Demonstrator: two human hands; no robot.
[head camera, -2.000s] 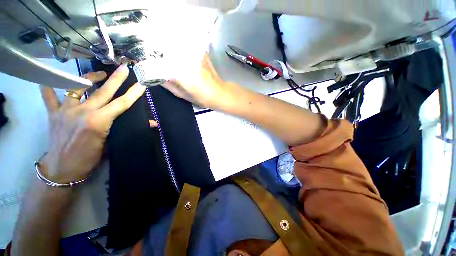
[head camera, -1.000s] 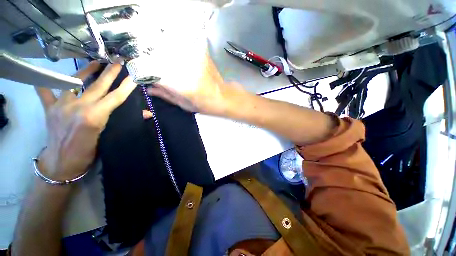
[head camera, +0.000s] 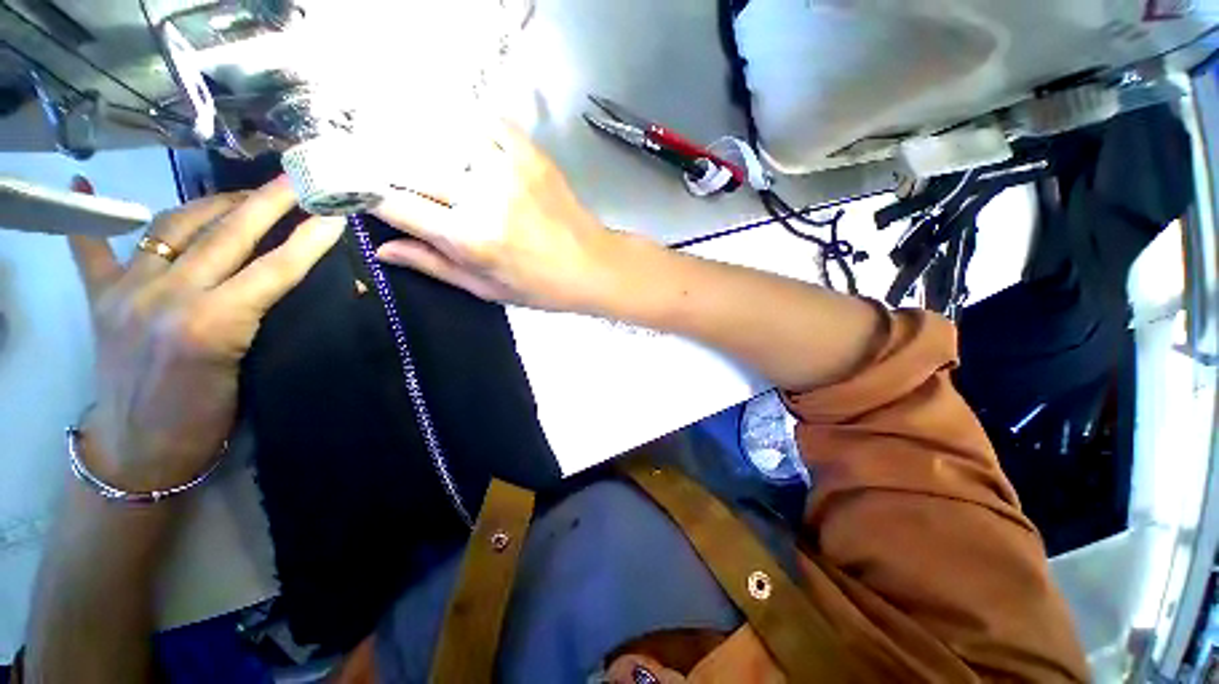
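Observation:
A black fabric panel (head camera: 321, 441) lies on the machine table and drapes towards my lap. A silver-toothed zipper (head camera: 408, 361) runs down it. My left hand (head camera: 187, 314) lies flat on the panel's left edge, fingers spread towards the needle area. My right hand (head camera: 501, 227) is at the panel's upper right beside the zipper, its fingertips partly hidden by the machine head and glare. The white sewing machine head (head camera: 388, 80) covers the upper end of the fabric. The needle and presser foot cannot be made out.
Red and black snips (head camera: 668, 144) lie right of the machine head. A black cord (head camera: 809, 234) hangs beside them. Cut black strips (head camera: 936, 241) lie at the right, near a dark cloth pile (head camera: 1056, 361). A white lever (head camera: 67, 210) juts in at the left.
The view has shifted, so the machine head and fabric sit further left. My right fingers have spread a little from the zipper. My left hand stays on the panel.

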